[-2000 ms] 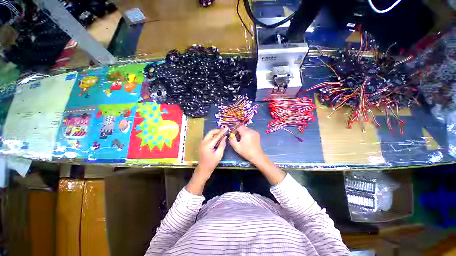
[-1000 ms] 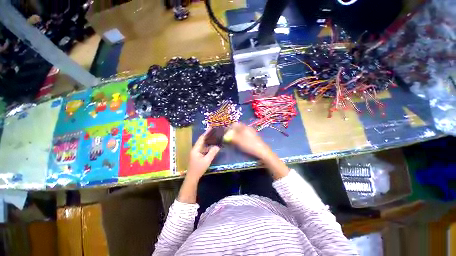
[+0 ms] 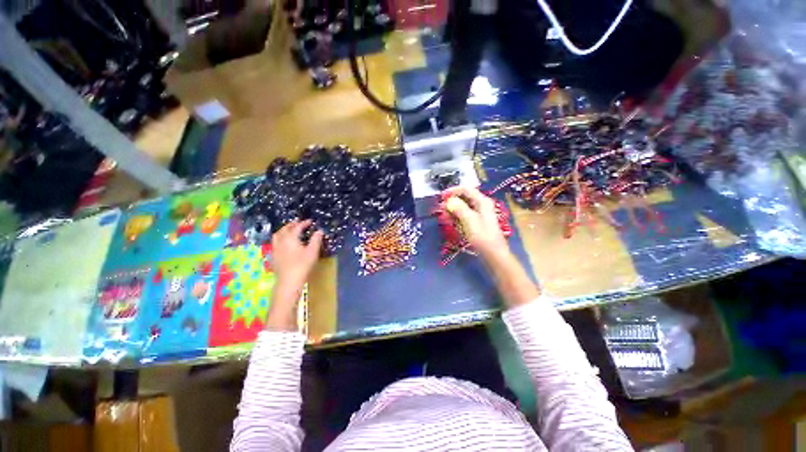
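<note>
My left hand (image 3: 297, 251) is at the lower edge of the heap of black round housings (image 3: 327, 190), with a black housing at its fingertips. My right hand (image 3: 475, 217) is over the bundle of red wire leads (image 3: 452, 240), its fingers bent down, with a yellow spot at the fingertips. Whether it holds a lead cannot be told. The orange-and-white wire leads (image 3: 387, 244) lie between my hands, touched by neither.
A silver-grey metal box (image 3: 442, 159) stands behind the red leads. A spiky heap of wired assemblies (image 3: 592, 168) lies to the right, with a large plastic bag (image 3: 738, 115) beyond. A cartoon-printed mat (image 3: 159, 265) lies at left. A carton (image 3: 698, 340) is below right.
My hands, together in front of the orange-and-white leads before, have moved apart: the left to the black heap, the right to the red leads. The dark piece between them is gone. The view has shifted.
</note>
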